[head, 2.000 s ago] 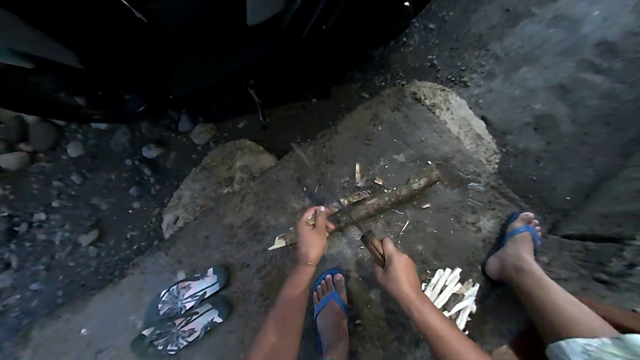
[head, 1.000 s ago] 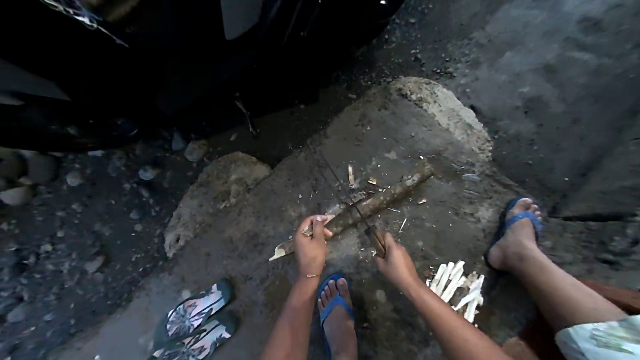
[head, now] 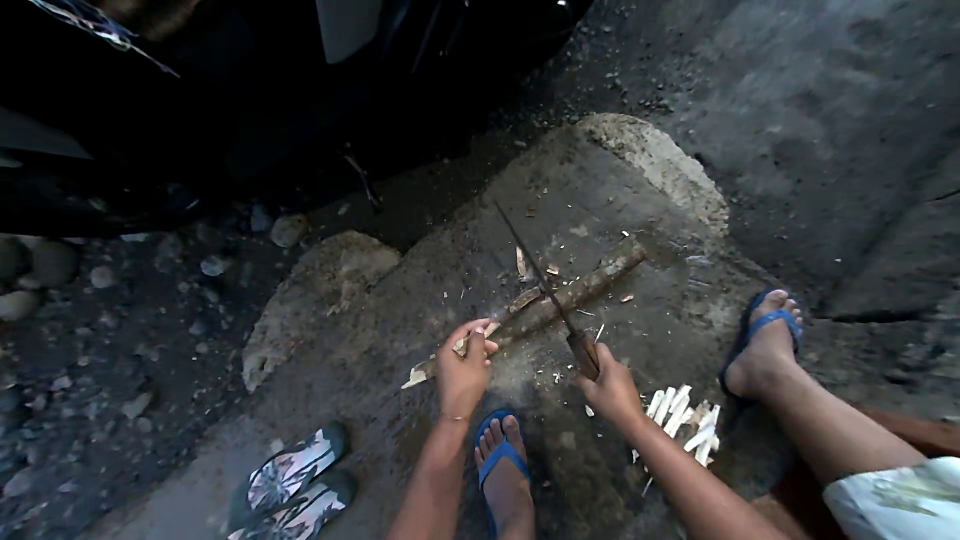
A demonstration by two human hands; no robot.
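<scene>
My left hand (head: 463, 367) pinches a small pale wood piece (head: 478, 339) beside the left part of a barked branch (head: 600, 283), which lies slantwise on the concrete. My right hand (head: 611, 386) grips the wooden handle (head: 583, 355) of a long, thin-bladed knife. Its dark blade (head: 534, 266) points up and left across the branch. Wood chips (head: 521, 262) are scattered beyond the branch. A pile of pale split sticks (head: 686, 420) lies to the right of my right forearm.
My feet in blue flip-flops (head: 504, 459) stand on either side of the hands. A pair of patterned sandals (head: 296, 480) lies at lower left. Rough concrete edges (head: 660, 165), loose stones (head: 289, 231) and a large dark object (head: 247, 97) lie beyond.
The knife blade pointed up and left across the branch in the earlier frames too. Both hands have stayed close to the branch, with only small shifts.
</scene>
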